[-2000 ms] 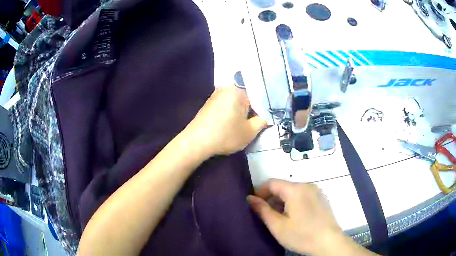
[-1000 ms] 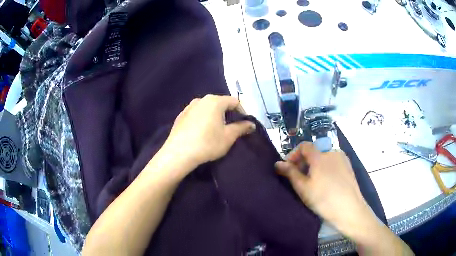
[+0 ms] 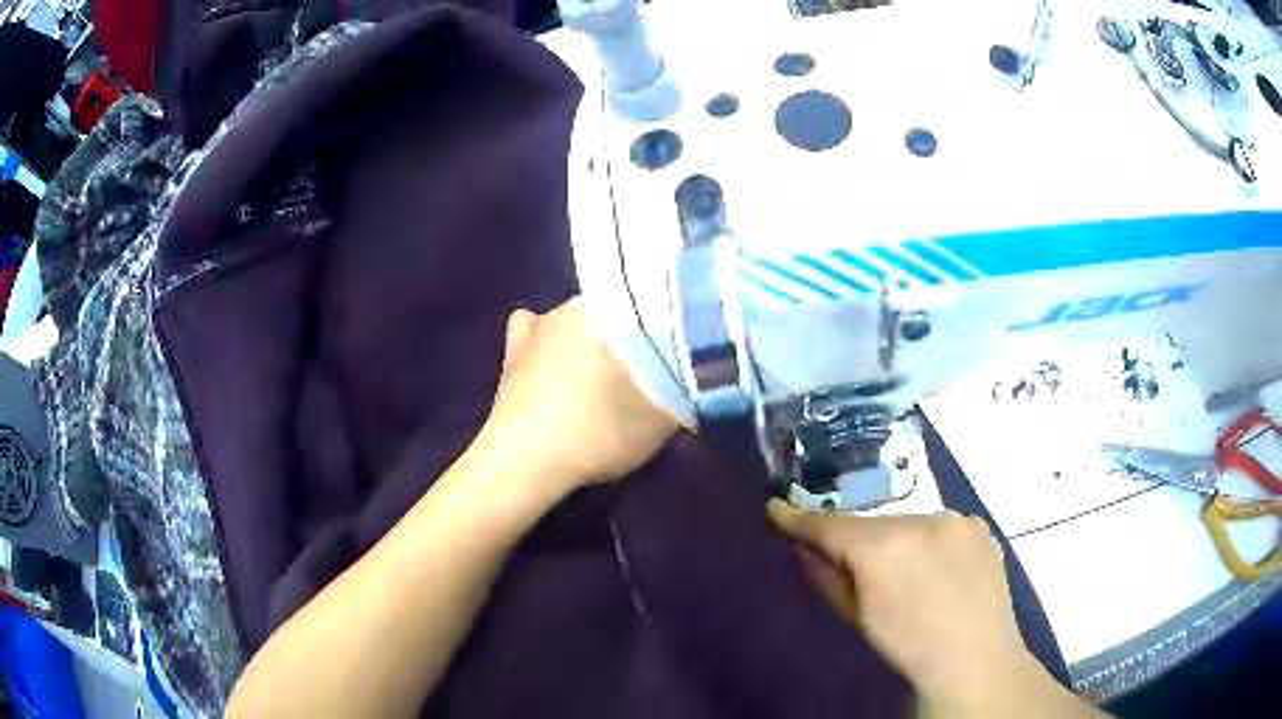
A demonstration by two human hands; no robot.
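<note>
The dark plum garment body (image 3: 422,281) covers the left and front of the table, with a plaid fabric part (image 3: 120,421) along its left side. The white sewing machine (image 3: 984,302) with "JACK" lettering stands to its right. My left hand (image 3: 577,400) presses on the garment left of the needle area, its fingertips partly hidden. My right hand (image 3: 914,576) grips the garment edge just in front of the presser foot area, which is mostly hidden. The dark binding strip (image 3: 970,492) runs from the needle area behind my right hand.
Scissors with red and orange-yellow handles (image 3: 1237,492) lie on the table at the right. A measuring tape (image 3: 1195,618) follows the front edge. A blue bin (image 3: 35,660) shows at the lower left. A grey panel with a round vent (image 3: 21,450) is at the left.
My right hand has moved up from the table front to the needle area with the garment edge. My left hand has shifted slightly left and down. The view has tilted, so the machine appears lower.
</note>
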